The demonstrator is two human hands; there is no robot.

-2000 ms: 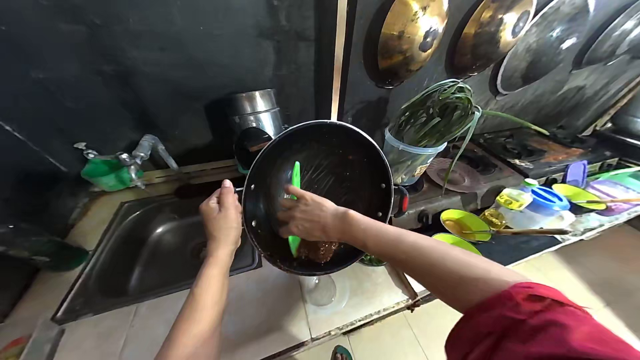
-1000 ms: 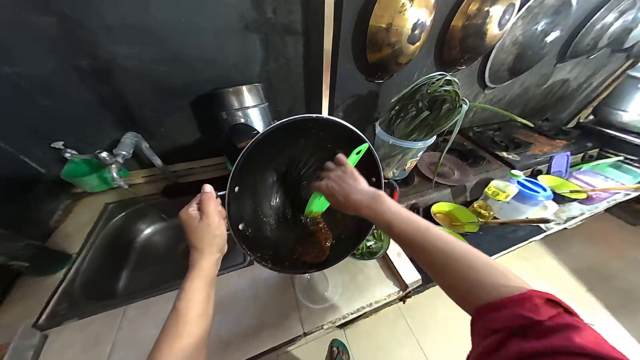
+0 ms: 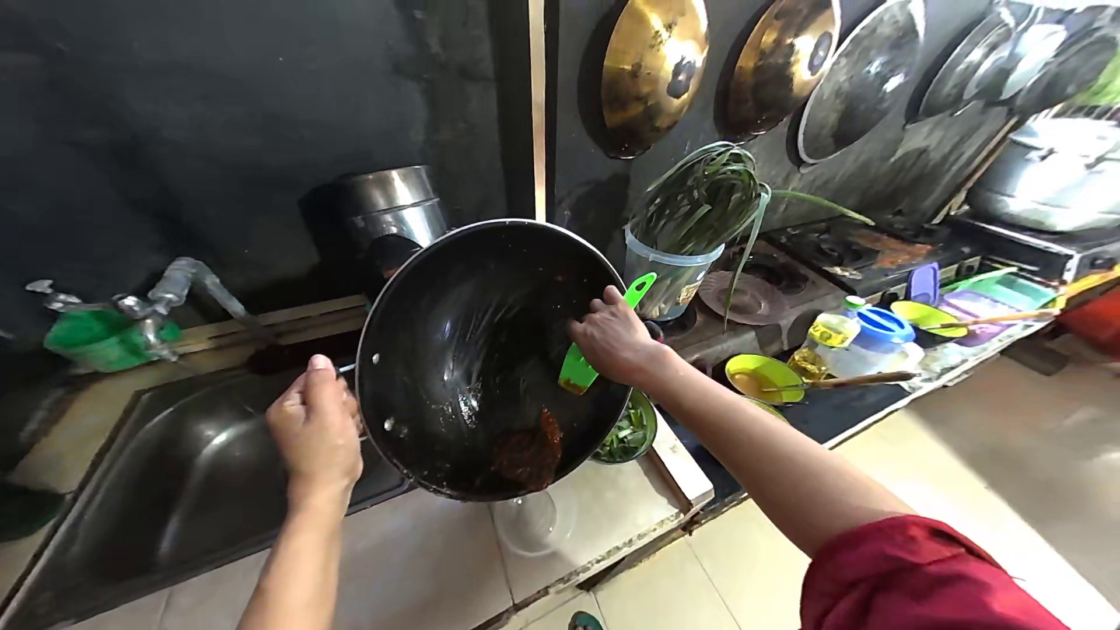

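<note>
A black wok (image 3: pixel 499 350) is held up, tilted, over the counter, with my left hand (image 3: pixel 319 429) closed on its side handle. My right hand (image 3: pixel 617 337) grips a green spatula (image 3: pixel 577 369), its blade near the wok's right inner wall. Dark red-brown paste (image 3: pixel 529 451) lies low in the wok, and oily streaks mark the rest of its inside. Below the wok, a clear glass bowl (image 3: pixel 535 522) stands on the tiled counter, partly covered. A bowl of chopped green leaves (image 3: pixel 632 433) sits just right of the wok.
At left are a steel sink (image 3: pixel 201 464) and a tap (image 3: pixel 188 284). Behind the wok stands a metal pot (image 3: pixel 394 206). To the right are a tub of long leaves (image 3: pixel 672 271), a gas stove (image 3: pixel 770 280), yellow-green bowls (image 3: pixel 761 372) and an oil bottle (image 3: pixel 827 332). Wok lids (image 3: pixel 656 70) hang above.
My right hand with the spatula has moved from the wok's middle to its right side. The paste is gathered low in the wok in all frames.
</note>
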